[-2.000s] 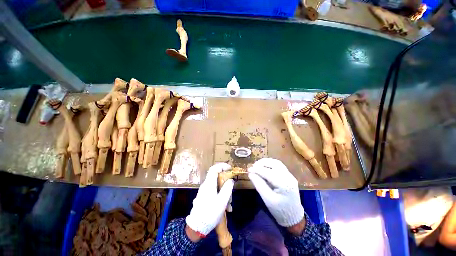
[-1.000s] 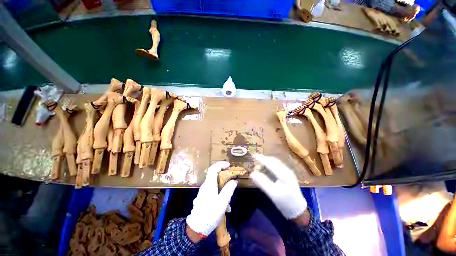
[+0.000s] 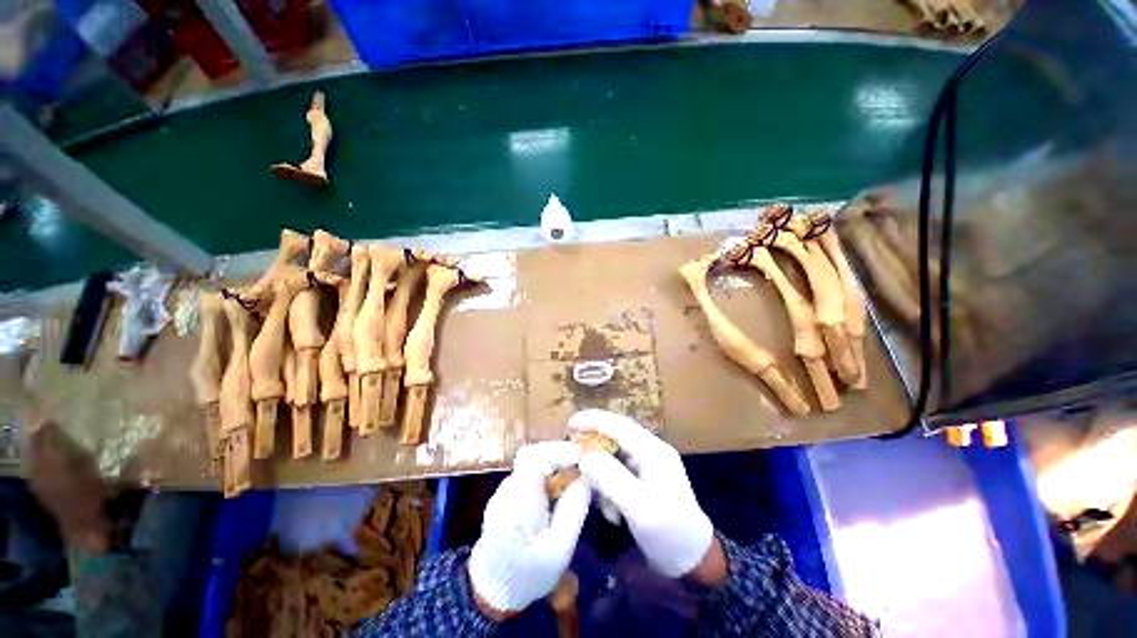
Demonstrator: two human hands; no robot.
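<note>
My left hand (image 3: 530,530), in a white knit glove, is closed around a tan wooden handle (image 3: 565,596) at the front edge of the bench. Its narrow end hangs down below the glove. My right hand (image 3: 643,494), also gloved, touches the handle's flared head from the right, fingers bent over it. The gloves hide most of the head, and I cannot tell whether the right fingers hold anything else. A small oval ring (image 3: 592,373) lies on the brown-smeared work board (image 3: 630,339) just beyond my hands.
A row of handles (image 3: 370,330) lies at left, a smaller group (image 3: 798,299) at right beside a clear-sided box (image 3: 1035,274). A white bottle (image 3: 555,221) stands at the green belt's (image 3: 499,156) edge. Another person's arm (image 3: 87,523) is at far left. Totes (image 3: 225,561) sit below.
My right hand has come in onto the handle's head, close to my left hand. The handle on the belt has moved left. An arm has appeared at far left, where a handle is gone.
</note>
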